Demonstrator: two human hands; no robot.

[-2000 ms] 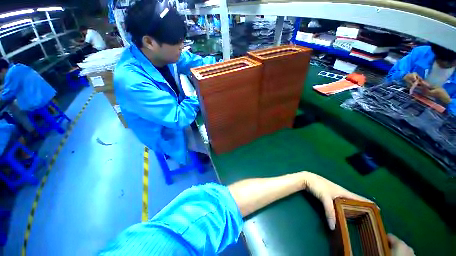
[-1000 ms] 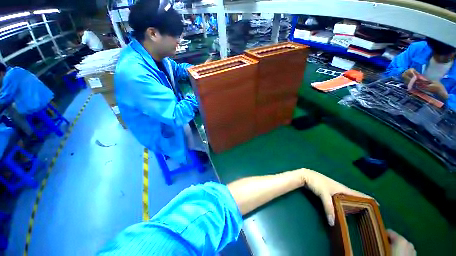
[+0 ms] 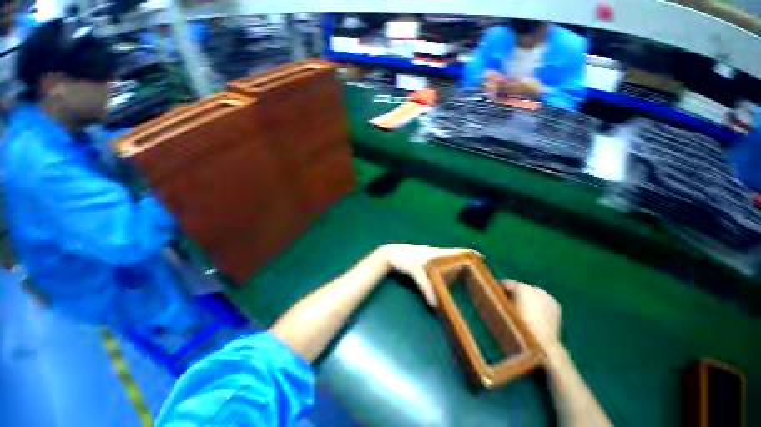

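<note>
A stack of empty wood-coloured frames is held upright on the green bench, its hollow centre facing up and green showing through. My left hand grips its far left corner, the thumb along the near side. My right hand grips its right side; its fingers are partly hidden behind the stack. Two tall red-brown frame stacks stand side by side at the left of the bench. A framed black panel or stack is cut off at the lower right corner. The picture is blurred.
A person in light blue is at the left by the tall stacks. Another person works across the bench. Plastic-wrapped dark parts, a white sheet and orange-red strips lie on the far side. Small black pads lie mid-bench.
The view has turned to the right, so everything sits further left. My right hand and forearm now show more fully. Both hands still hold the frame stack.
</note>
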